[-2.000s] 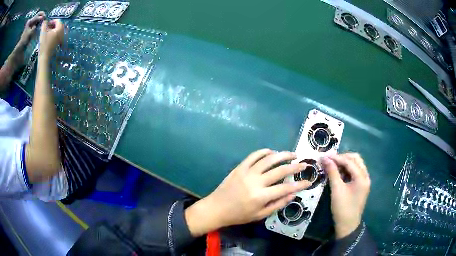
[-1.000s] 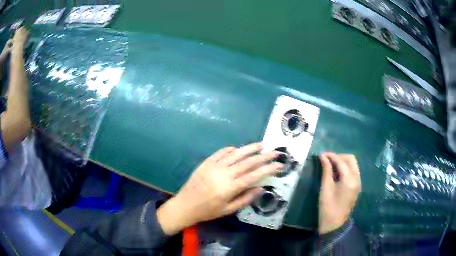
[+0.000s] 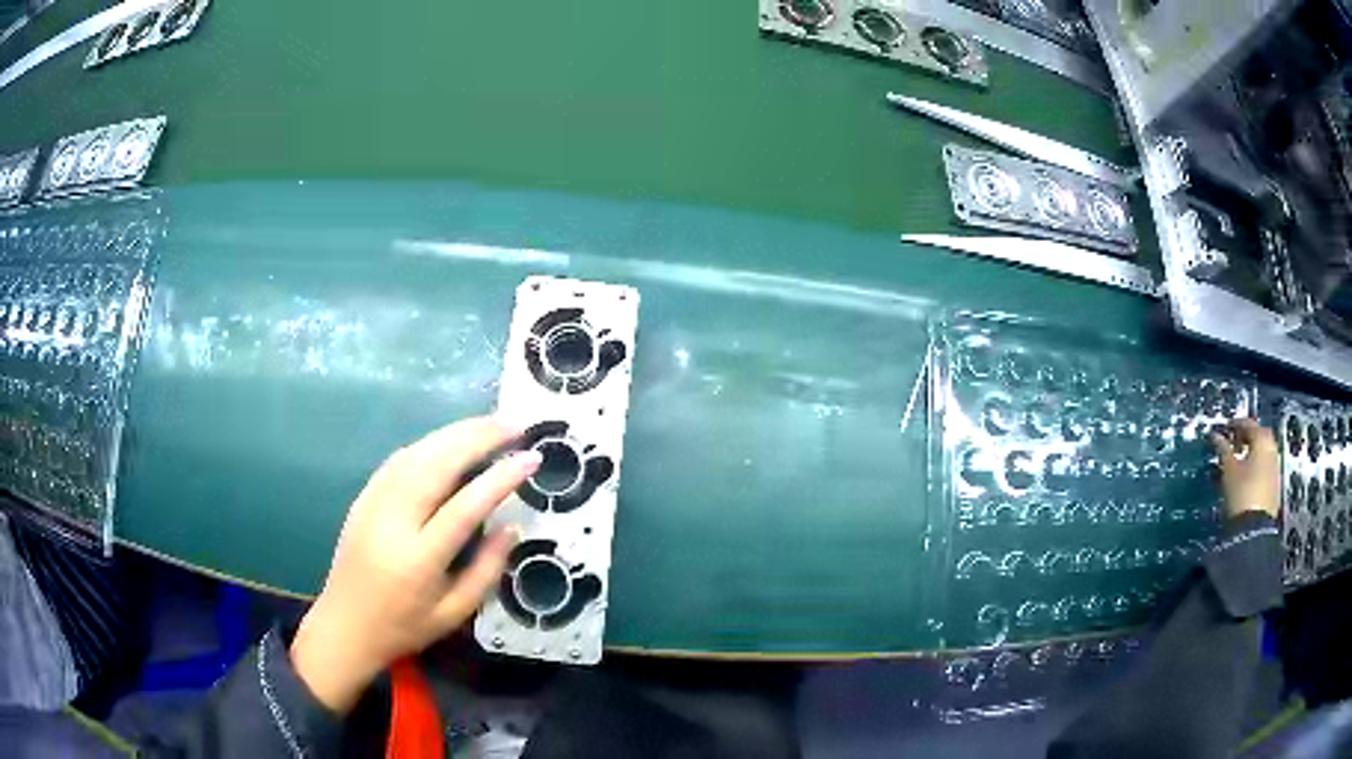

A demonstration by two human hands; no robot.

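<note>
A silver three-hole fixture lies on the green mat in front of me, its dark round openings facing up. My left hand rests on its left edge, with fingertips at the middle and lower openings. My right hand is far to the right over the clear parts tray, fingertips close together at the tray's right side. Whether a small part is between them is too small to tell.
Ringed-face fixture lies between pointed guides on the belt. An open three-hole fixture is behind it. Another clear tray is at left, with fixtures beyond. Metal-framed equipment stands at right. A holed tray is at the right edge.
The view has turned right. My right hand has moved from beside the fixture to the right-hand clear tray. My left hand stays on the fixture.
</note>
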